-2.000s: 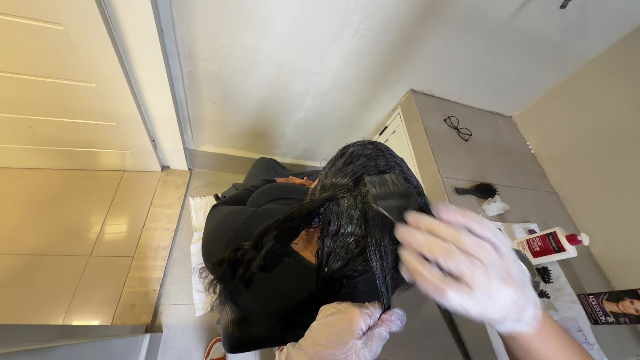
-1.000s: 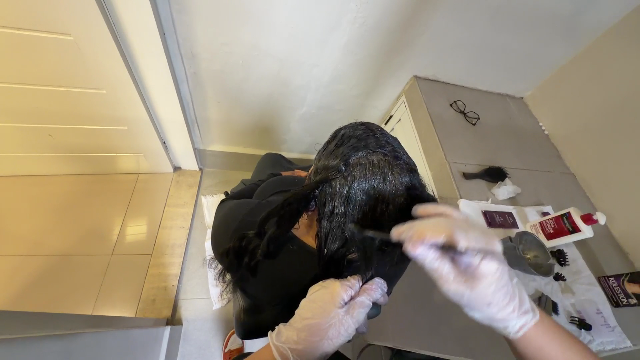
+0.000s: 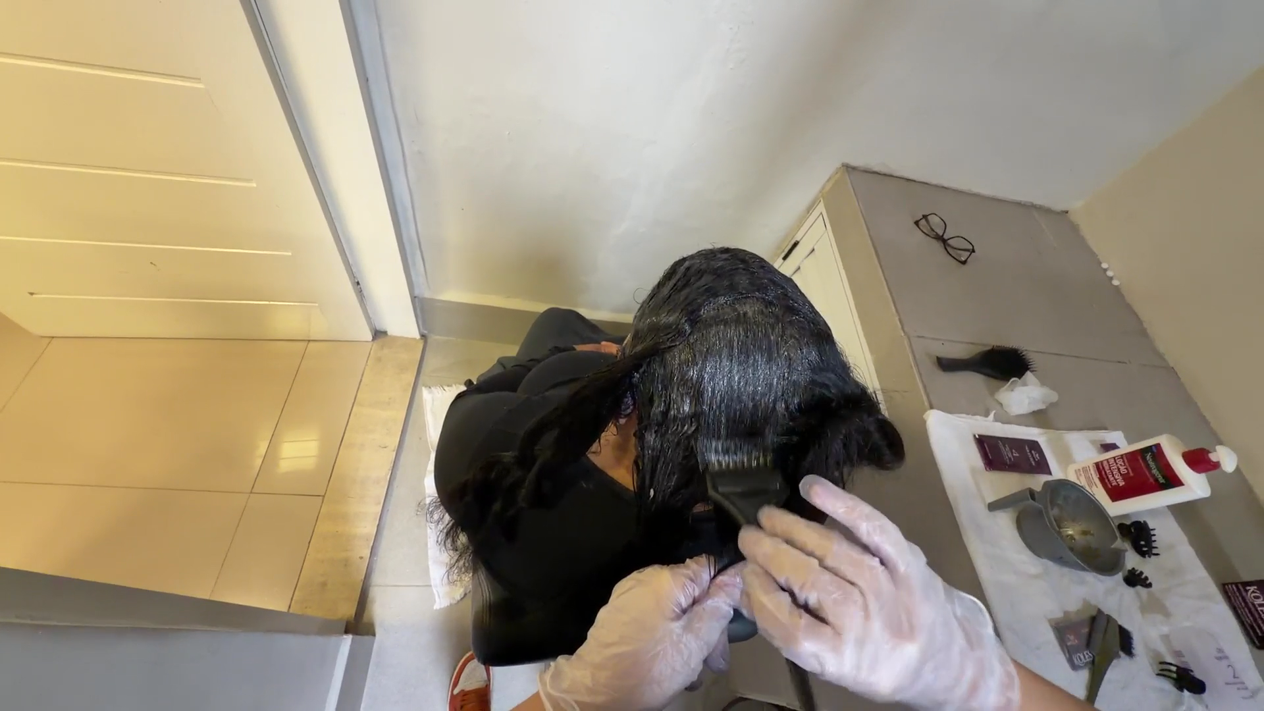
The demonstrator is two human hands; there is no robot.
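Both my hands wear translucent gloves. My right hand (image 3: 859, 592) holds a black tint brush (image 3: 746, 489), its bristles against the wet black hair (image 3: 741, 346) at the back of a seated person's head. To its left, my left hand (image 3: 657, 627) pinches the lower ends of the hair between thumb and fingers; the strands there are partly hidden. The person wears a black top (image 3: 553, 573). Separate hair sections hang at the left and bunch at the right of the head.
On the counter at right are eyeglasses (image 3: 945, 238), a black hairbrush (image 3: 986, 362), crumpled tissue (image 3: 1026, 394) and a white towel (image 3: 958, 444). The towel bears a grey bowl (image 3: 1037, 528), a pump bottle (image 3: 1136, 474), several black claw clips (image 3: 1140, 538) and another tint brush (image 3: 1104, 647).
The brush in my right hand has turned and moved so its bristles lie low on the back of the head. My left hand still holds hair ends. The view has shifted.
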